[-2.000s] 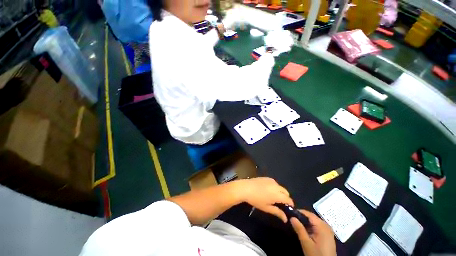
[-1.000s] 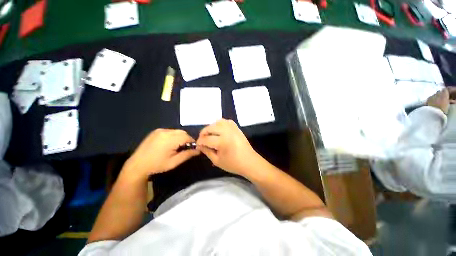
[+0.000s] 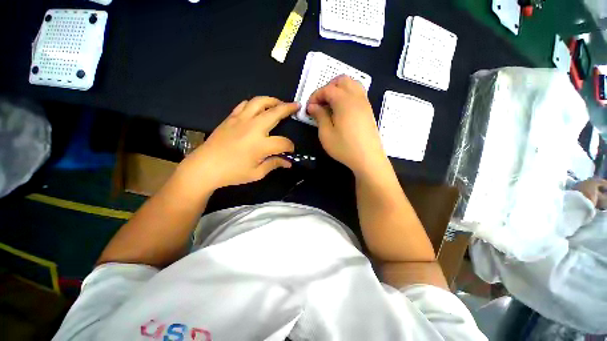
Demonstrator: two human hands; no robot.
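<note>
My left hand (image 3: 249,143) holds a black backing sheet (image 3: 301,158) with white spots between its lower fingers, and its index fingertip touches the left edge of a stack of perforated white cover plates (image 3: 326,65). My right hand (image 3: 343,120) is over the same stack, its thumb and fingertips pinched together near the plate's lower left corner. Whether a pad is between the fingertips is hidden. Black dots show on the corners of the cover plates (image 3: 68,48) at the far left.
More plate stacks (image 3: 429,53) lie behind and to the right on the black mat. A yellow cutter (image 3: 289,32) lies behind my hands. A clear plastic bag (image 3: 519,153) is at the right, beside another person's arm (image 3: 592,193). An open carton (image 3: 152,176) is below the table's left edge.
My hands have moved from near my body at the table edge onto the nearest plate stack and have separated. The view has shifted closer to the stacks.
</note>
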